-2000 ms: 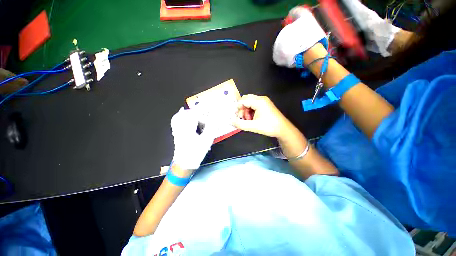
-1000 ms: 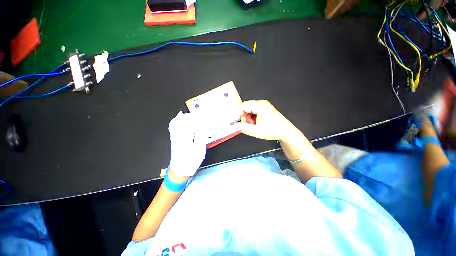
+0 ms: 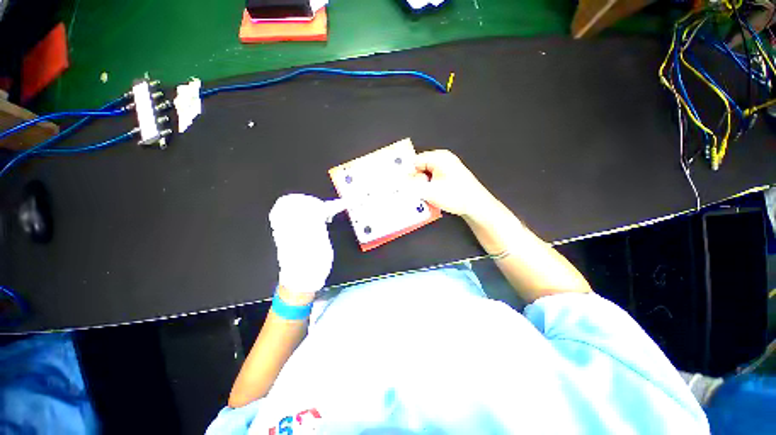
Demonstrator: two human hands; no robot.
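A square device unit (image 3: 383, 191) lies pale plate side up on an orange-red foam pad (image 3: 400, 238), turned at a slant on the black bench mat. Four dark dots show near the plate's corners. My left hand (image 3: 302, 242), in a white glove with a blue wrist band, pinches the unit's left edge with its fingertips. My bare right hand (image 3: 453, 184) grips the right edge with bent fingers. What lies under those fingers is hidden.
A connector block (image 3: 149, 112) with blue lines and a white tag (image 3: 188, 105) stand at left, near a black mouse (image 3: 35, 211). A blue cable (image 3: 323, 73) crosses the mat. Yellow and blue cables (image 3: 702, 93) tangle at right. Another foam pad (image 3: 283, 31) bears a dark unit.
My left hand has drawn back left off the plate, baring its lower dots. My right hand has moved slightly up the right edge. The other person's gloved hands and arm at right have left.
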